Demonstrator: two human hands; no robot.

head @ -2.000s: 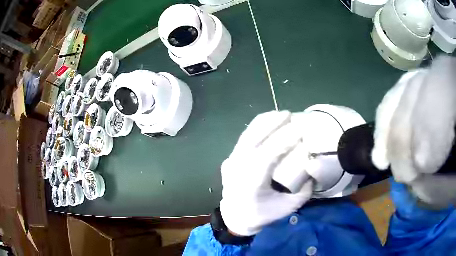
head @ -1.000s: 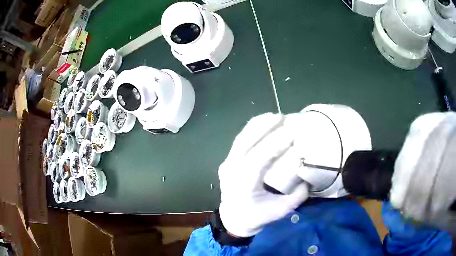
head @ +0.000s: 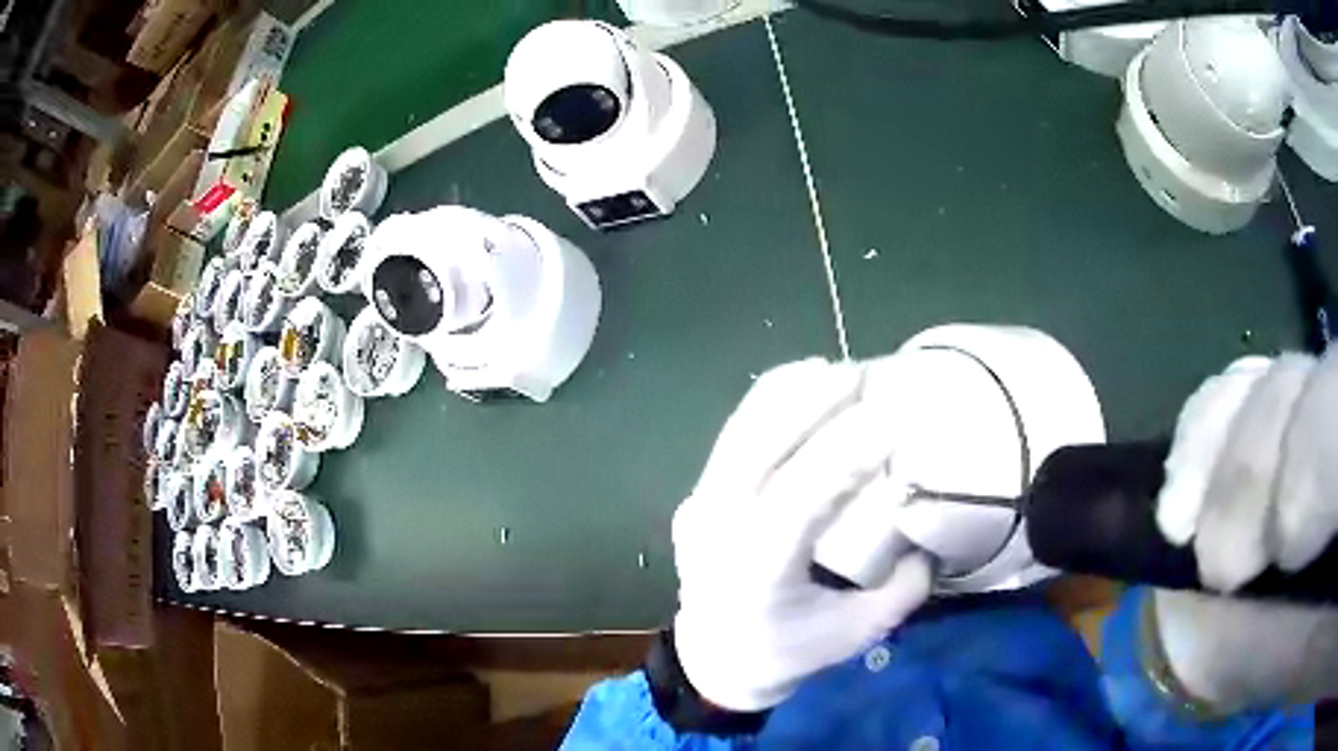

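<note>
My gloved left hand (head: 800, 536) is closed around the ball head of a white dome camera (head: 1057, 404) at the front edge of the bench. The camera lies tilted, with its wide base to the right and a dark seam line around it. My gloved right hand (head: 1262, 470) grips a thick black electric screwdriver (head: 1103, 508) from the right. Its thin steel bit points left across the camera, with the tip at the ball head near my left fingers. The lens face is mostly hidden by my left hand.
Two white dome cameras (head: 609, 125) (head: 492, 301) stand left of centre on the green mat (head: 587, 440). Several round white cups (head: 316, 404) are grouped at left. More white housings (head: 1203, 125) stand top right, near a hand screwdriver (head: 1306, 272). A black cable (head: 939, 25) crosses the top. Cardboard boxes (head: 279, 690) are lower left.
The black cable has come into view along the top. The view has shifted, so the bench items appear slightly further right and lower. Both hands keep their holds, with the bit still at the ball head.
</note>
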